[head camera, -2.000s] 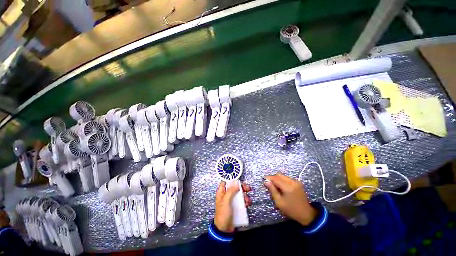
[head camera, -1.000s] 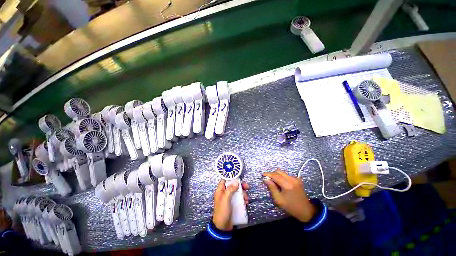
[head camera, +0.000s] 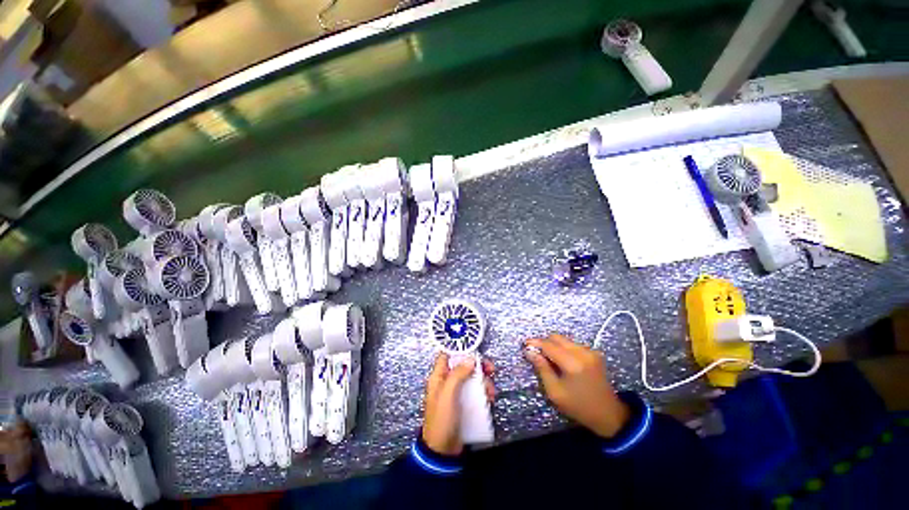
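My left hand (head camera: 445, 406) is closed around the handle of a white handheld fan (head camera: 476, 403). Its round grille faces up and shows a dark blue centre. My right hand (head camera: 578, 383) is just right of the fan, not touching it, and pinches the small plug end (head camera: 531, 349) of the charging cable between thumb and finger. The white cable (head camera: 643, 361) shows from behind my right hand to the white adapter (head camera: 745, 329) on the yellow power socket block (head camera: 704, 344).
Rows of white fans (head camera: 299, 244) lean together at left. A small dark item (head camera: 577, 266) lies mid-bench. Paper sheets (head camera: 648, 214), a blue pen (head camera: 706, 196), a fan (head camera: 762, 234) and yellow sheet (head camera: 847, 214) lie at right. Fans lie on the green conveyor (head camera: 498, 80). Another person's hand (head camera: 15, 450) shows far left.
The fan on the conveyor has moved right and toward the far side. The view has shifted slightly. The blue centre's look in the held fan has changed. Another person's hand shows more at the left edge.
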